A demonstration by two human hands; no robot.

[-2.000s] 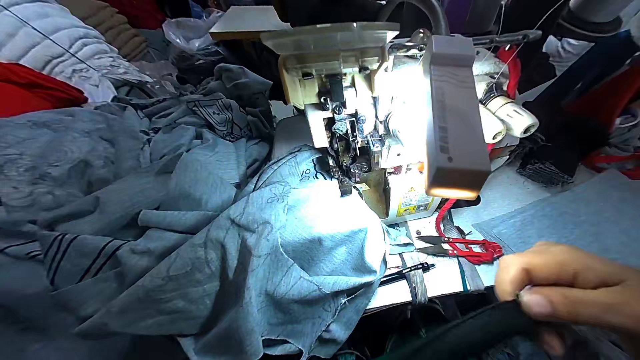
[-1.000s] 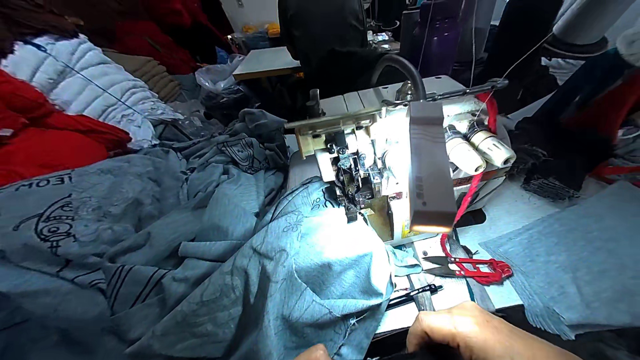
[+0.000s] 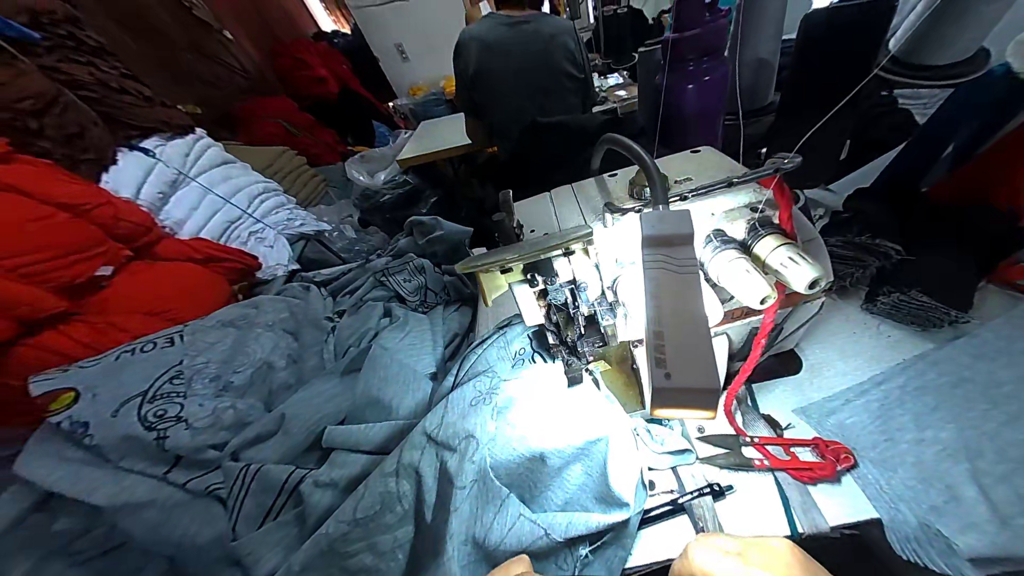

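Grey printed fabric (image 3: 448, 464) lies bunched across the table and runs up under the presser foot area of an overlock sewing machine (image 3: 576, 320). A lamp (image 3: 680, 320) lights the cloth brightly. At the bottom edge, only a fingertip of my left hand (image 3: 514, 566) shows, by the fabric. The back of my right hand (image 3: 748, 558) appears at the lower edge, below a black pen (image 3: 686, 504); its fingers are cut off, so any hold is hidden. Red-handled thread snips (image 3: 780, 458) with a red cord lie right of the cloth.
A red puffy garment (image 3: 112, 264) and a white quilted one (image 3: 208, 192) are piled at left. Grey frayed cloth (image 3: 936, 432) lies at right, with dark fringed cloth (image 3: 920, 296) behind it. A person (image 3: 524, 72) sits beyond the machine, near a pale table (image 3: 440, 138).
My right hand, earlier at the right holding dark material, has moved left and down to the bottom edge. My left fingertip has come into view. The view has tilted up.
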